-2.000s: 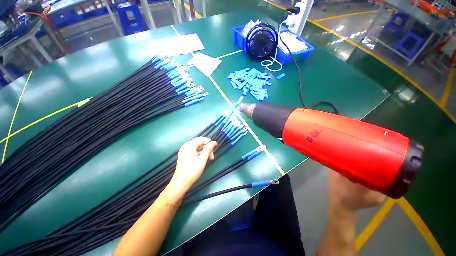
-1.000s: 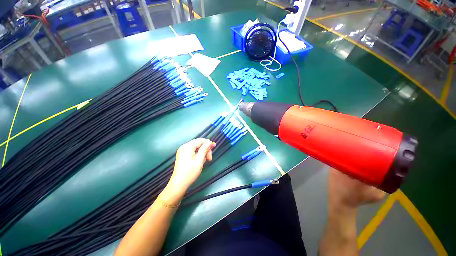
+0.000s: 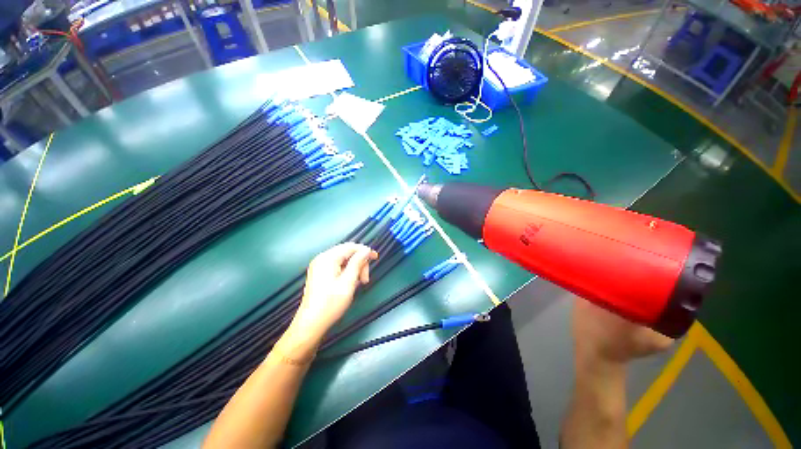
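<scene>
My right hand [image 3: 619,333] holds the red heat gun [image 3: 588,250] by its grip, partly hidden under the body. Its metal nozzle points left at a blue sleeve [image 3: 407,210] on a raised cable end in the near bundle. My left hand [image 3: 338,276] is closed, fingers pinched, over the near black cables [image 3: 255,329], just behind their blue-sleeved ends; it grips a cable, partly hidden by the fingers. Other blue sleeves [image 3: 442,268] with silvery terminals lie to the right of it. A single cable end [image 3: 458,322] lies nearest the bench edge.
A far bundle of black cables [image 3: 167,206] lies at left. White paper sheets [image 3: 358,111], a pile of loose light-blue pieces [image 3: 436,143], a blue bin [image 3: 520,88] and a round black fan-like object [image 3: 455,72] stand beyond. A thin black cord [image 3: 524,145] loops behind the heat gun.
The heat gun has shifted slightly left in the picture, its nozzle staying by the same blue sleeve. My left hand has hardly moved.
</scene>
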